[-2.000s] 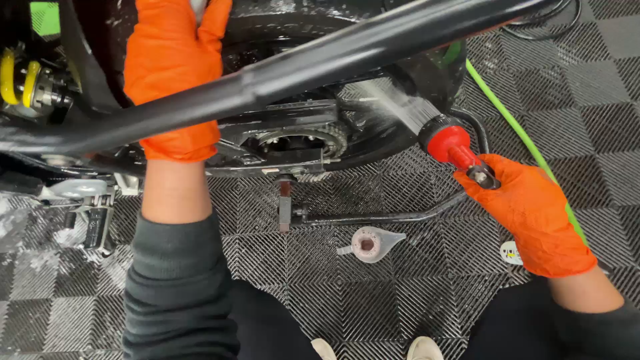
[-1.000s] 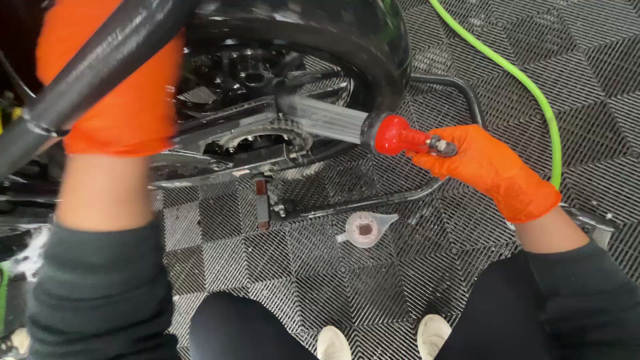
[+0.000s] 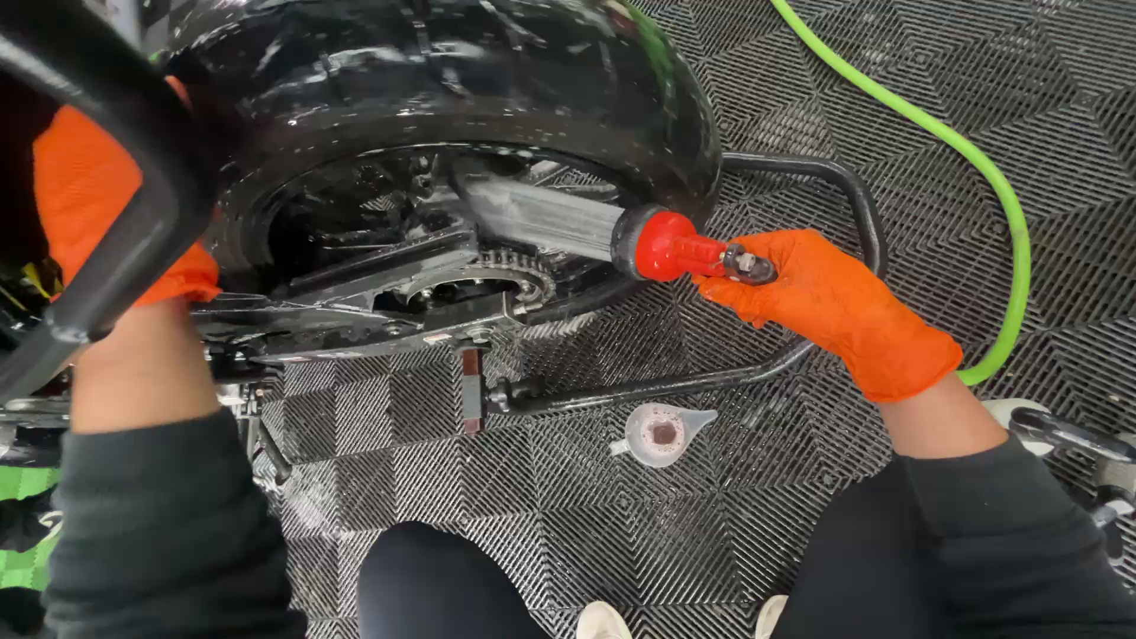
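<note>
My right hand (image 3: 816,297), in an orange glove, grips a red spray nozzle (image 3: 666,246) with a black rim. A wide jet of water (image 3: 546,217) leaves it toward the hub of a motorcycle's rear wheel. The black tire (image 3: 444,80) is wet and shiny. Below the jet lie the rear sprocket and chain (image 3: 528,271), beside the swingarm (image 3: 382,266). My left hand (image 3: 98,195), also gloved in orange, is at the far left, partly behind a thick black bar (image 3: 155,204); its fingers are hidden, so what it touches cannot be told.
A black tubular stand (image 3: 657,388) runs under and around the wheel. A clear spouted measuring cup (image 3: 658,435) with reddish liquid sits on the ribbed tile floor (image 3: 603,532). A green hose (image 3: 994,177) curves across the right side. More metal tubing (image 3: 1065,433) lies at the right edge.
The view has shifted toward the rear wheel. In all frames my right hand holds the spraying nozzle; its jet has passed from the tire's side area to the hub. My left hand remains near the black bar.
</note>
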